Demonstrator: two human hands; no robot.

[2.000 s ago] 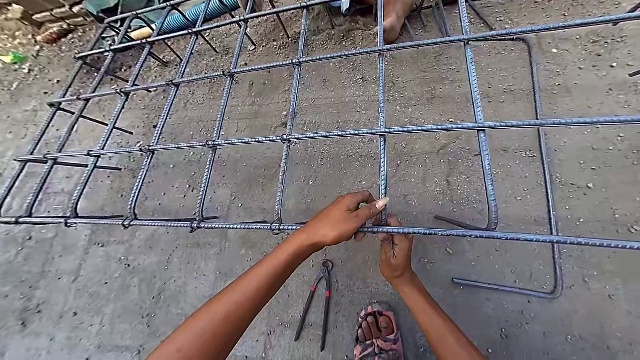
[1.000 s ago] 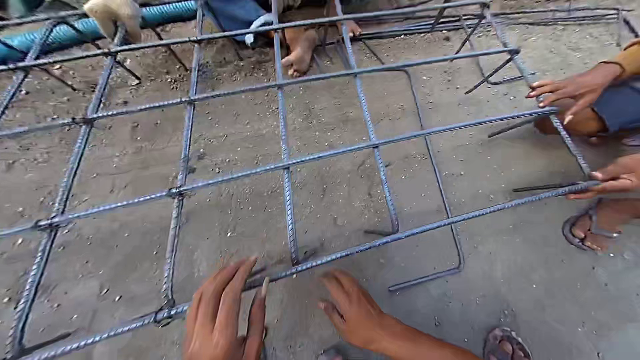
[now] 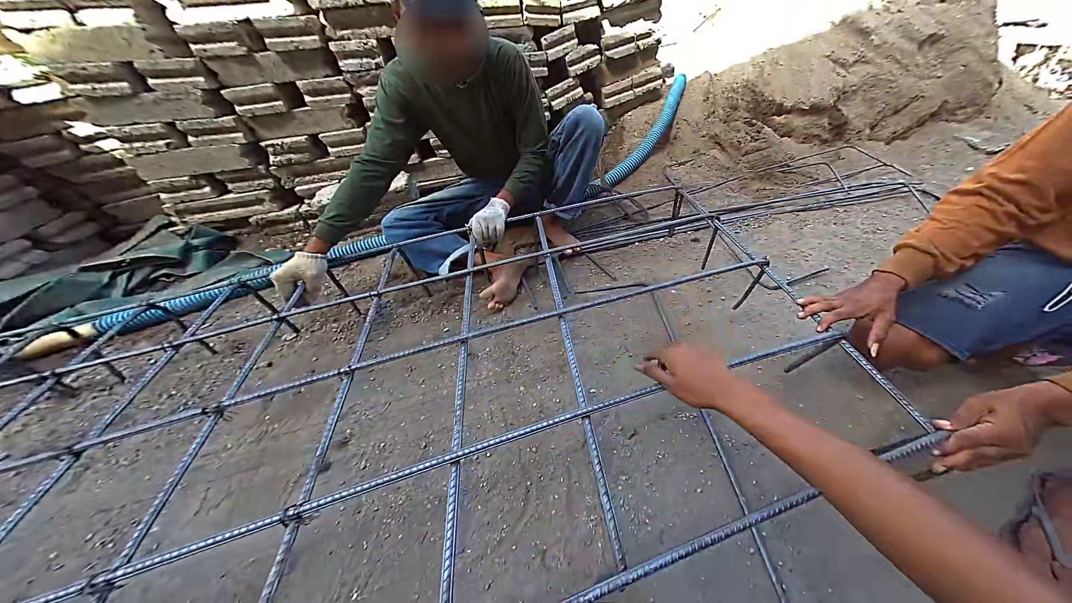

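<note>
My right hand (image 3: 688, 374) reaches in from the lower right over a grid of ribbed steel rebar (image 3: 519, 433), its fingers loosely curled. It hovers near a long bar, just right of a crossing bar; whether anything thin is between the fingers cannot be told. My left hand is out of view. Dark tie wire (image 3: 295, 512) binds some crossings at the left. A loose bent bar (image 3: 727, 456) passes beneath the grid below my hand. Bars with bent ends form the grid's right end.
A co-worker's bare hand (image 3: 858, 310) touches the right end bar; another (image 3: 988, 434) holds the near corner. Across the grid, a crouching person's gloved hands (image 3: 489, 223) grip bars. Behind lie a blue corrugated hose (image 3: 649, 151), stacked concrete blocks (image 3: 197, 159) and a sand pile (image 3: 854, 100).
The view has tilted up and swung right. My right hand has left the near bar and is raised over the grid. My left hand, earlier at that bar, has gone from view.
</note>
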